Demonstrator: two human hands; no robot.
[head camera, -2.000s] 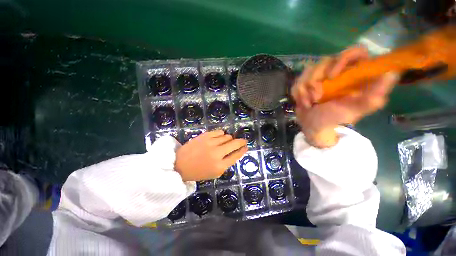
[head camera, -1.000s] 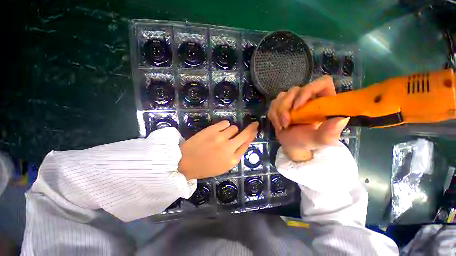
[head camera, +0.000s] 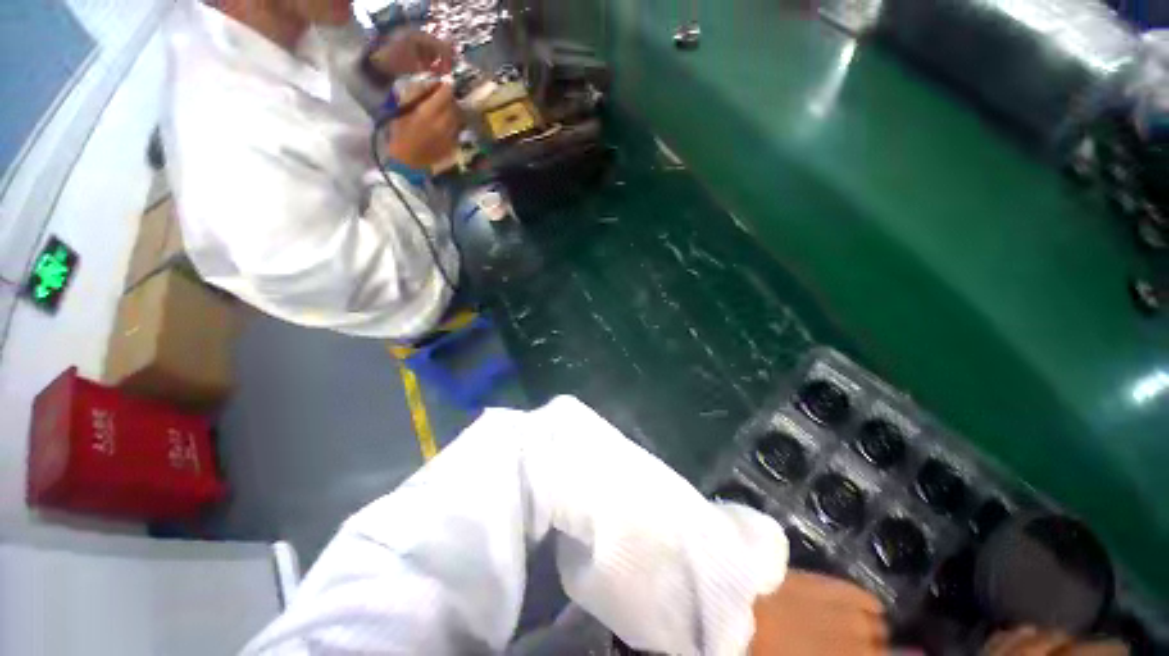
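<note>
The clear blister tray (head camera: 801, 484) lies on the green surface at the lower right, cut off by the frame's edge. Glossy black round units (head camera: 879, 442) sit in its pockets. The dark round perforated disc (head camera: 1045, 577) lies over tray pockets at the far lower right. My left hand (head camera: 820, 618) is over the tray's near part at the bottom edge, blurred, its fingertips hidden or cut off. Only some blurred fingers of my right hand (head camera: 1036, 643) show at the bottom edge below the disc. The orange driver is out of view.
A person in a white smock (head camera: 301, 167) works at the upper left with a thin corded tool near a brass-coloured fixture (head camera: 510, 118). A blue stool (head camera: 464, 365), cartons (head camera: 173, 336) and a red bin (head camera: 122, 449) stand at left. Loose small units (head camera: 687, 36) lie on the green surface.
The view has swung left, so the tray and both hands now sit at the lower right. The orange driver has left the picture, and the coworker, stool and bin have come into view.
</note>
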